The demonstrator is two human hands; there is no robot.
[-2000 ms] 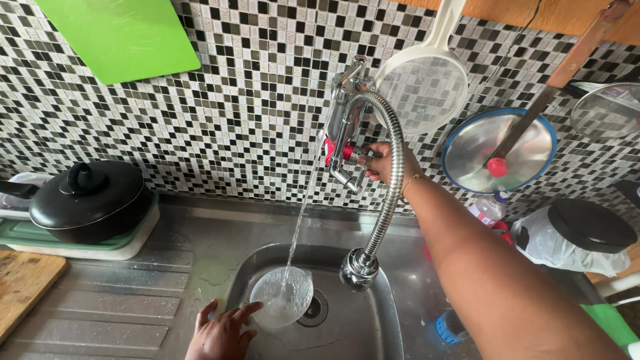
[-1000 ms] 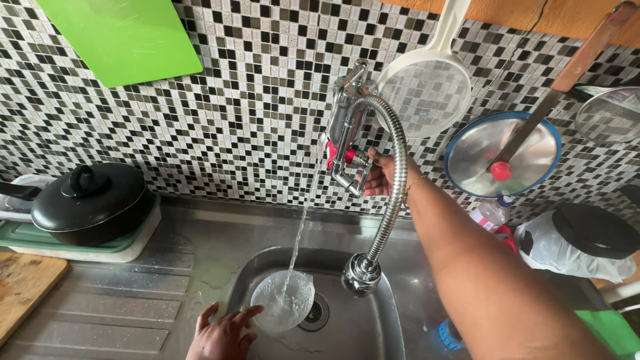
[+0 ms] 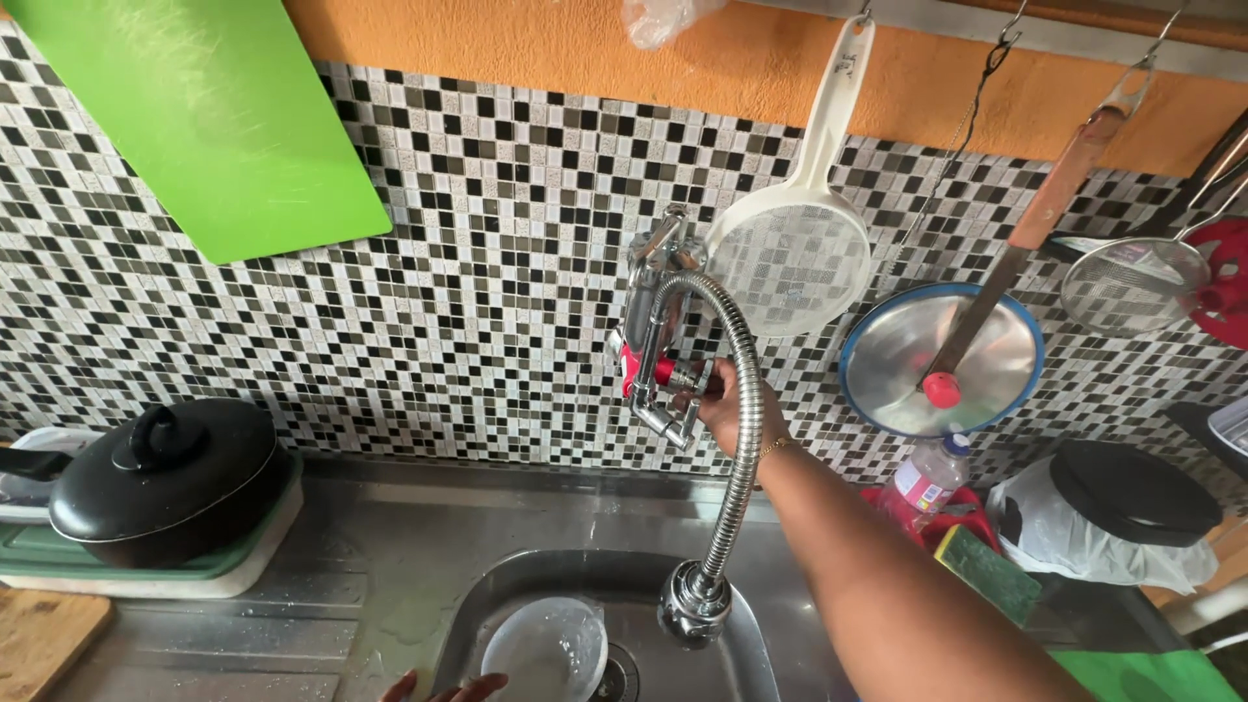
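With its fingers on the tap handle (image 3: pixel 698 378) at the side of the chrome wall faucet (image 3: pixel 648 292), my right hand (image 3: pixel 736 405) sits partly behind the flexible metal spout (image 3: pixel 749 429). The spout's round head (image 3: pixel 695 606) hangs over the steel sink (image 3: pixel 546 564). Below, a translucent bowl (image 3: pixel 546 648) rests in or over the sink, left of the drain (image 3: pixel 619 675). Only the fingertips of my left hand (image 3: pixel 453 690) show at the bottom edge, touching or close to the bowl's left rim; the rest is out of frame. No clear water stream is visible.
On the left, a lidded black pan (image 3: pixel 171 483) sits on a green-lidded container (image 3: pixel 234 575) near a wooden board (image 3: pixel 44 634). A white strainer (image 3: pixel 790 258) and a metal lid (image 3: pixel 985 361) hang behind. Right stand a plastic bottle (image 3: pixel 921 487), a sponge (image 3: pixel 987 575) and a black-lidded container (image 3: pixel 1136 492).
The stream that ran from the faucet into the bowl is no longer visible. My right hand remains at the handle. The view has tilted upward, leaving less of my left hand in frame.
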